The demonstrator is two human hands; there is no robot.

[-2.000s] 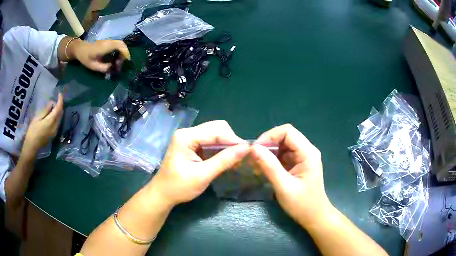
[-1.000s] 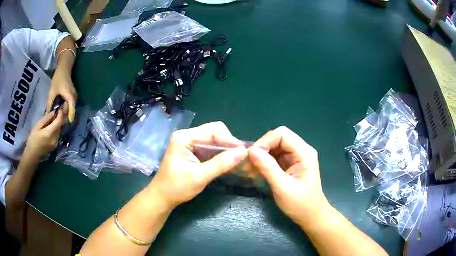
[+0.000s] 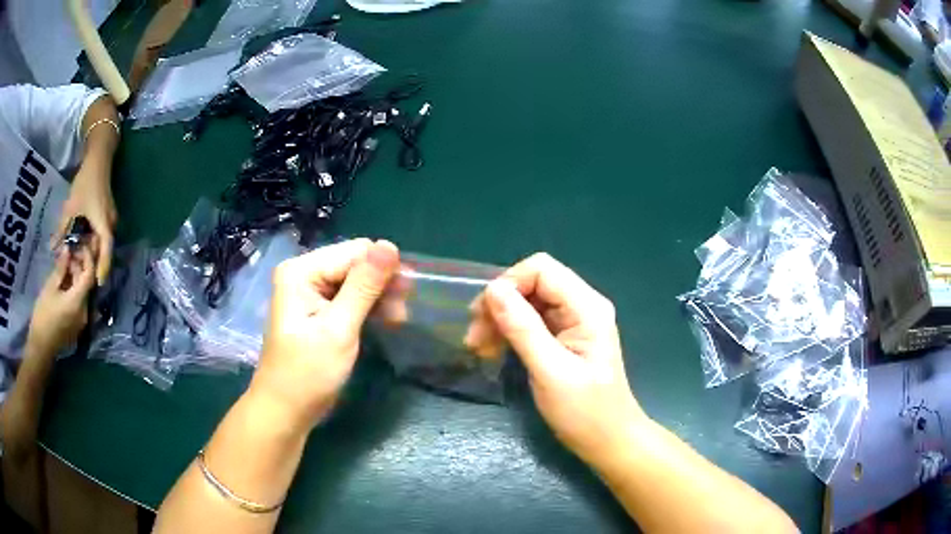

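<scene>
A clear zip-lock bag (image 3: 443, 339) hangs between my two hands in the middle of the view, its seal line at the top. My left hand (image 3: 323, 323) pinches the bag's upper left corner between thumb and fingers. My right hand (image 3: 558, 344) pinches its upper right corner. The lower part of the bag looks dark; whether a cable is inside I cannot tell. A loose pile of black cables (image 3: 302, 156) with silver plug tips lies at the upper left. Empty bags (image 3: 245, 302) lie left of my left hand, partly hidden by it.
A crumpled pile of bagged cables (image 3: 782, 323) lies at the right, beside a long yellowish-grey box (image 3: 876, 188). Another person in a white T-shirt (image 3: 31, 209) holds a dark cable at the left. More flat bags (image 3: 308, 71) lie on the green table (image 3: 584, 125).
My hands have moved apart from the middle of the seal to the bag's two corners. The view has shifted, so the surroundings appear further left. The other person's hands came together around a cable.
</scene>
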